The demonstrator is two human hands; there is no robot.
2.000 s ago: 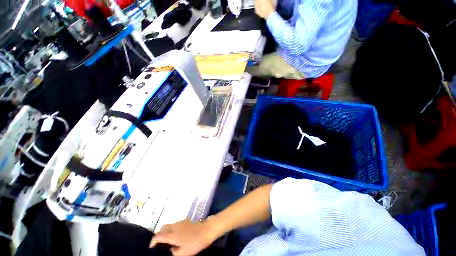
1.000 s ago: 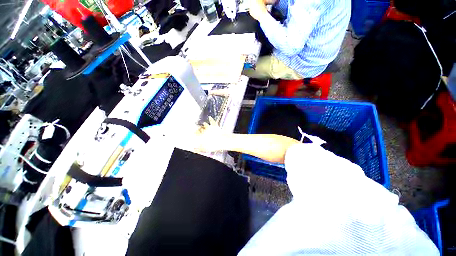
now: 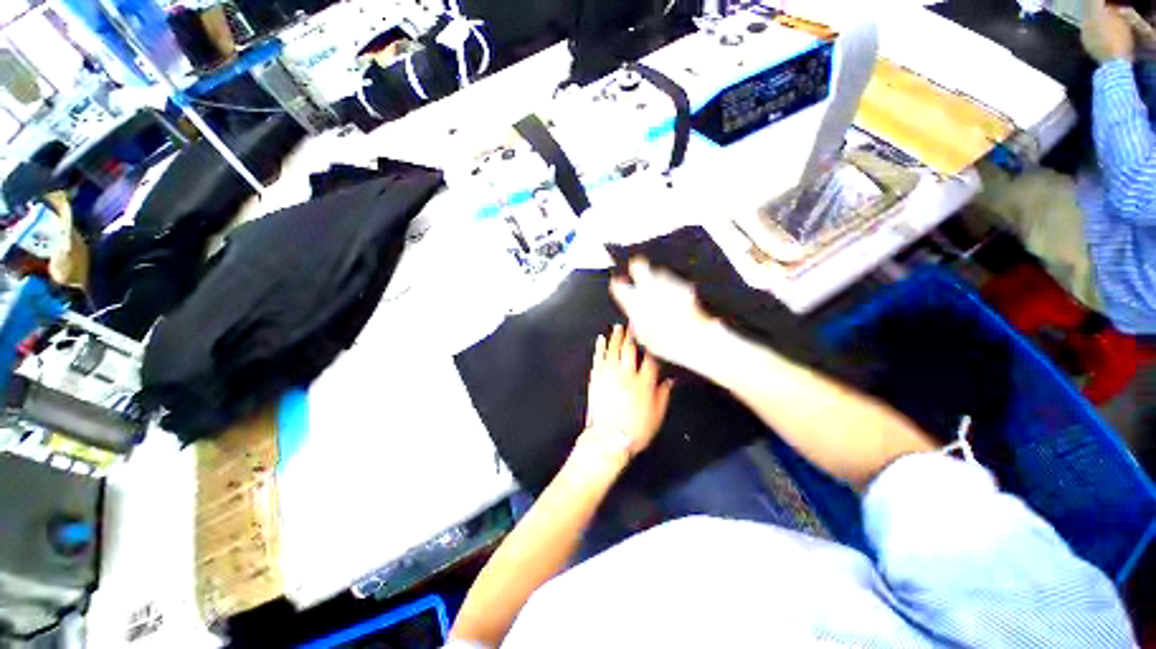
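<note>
A black cut panel (image 3: 533,393) lies on the front of the white machine table and hangs over its edge toward my lap. My left hand (image 3: 626,396) lies flat on the panel with its fingers apart. My right hand (image 3: 662,311) is blurred, above and right of the left, at the panel's upper part; whether its fingers pinch the cloth cannot be told. The white sewing machine (image 3: 609,127) stands just behind the panel, its needle end left of my right hand. Two black straps hang over the machine head.
A black fabric heap (image 3: 292,279) lies on the table at left, behind taped cardboard (image 3: 238,507). A clear-wrapped tray (image 3: 830,209) and yellow-brown board (image 3: 932,117) are at right. A blue crate (image 3: 1052,418) stands at lower right. Another person's arm (image 3: 1122,127) shows at far right.
The view has swung left. My left hand has come into view on the black panel. My right hand has moved from beside the tray onto the panel, which now lies nearer the needle end.
</note>
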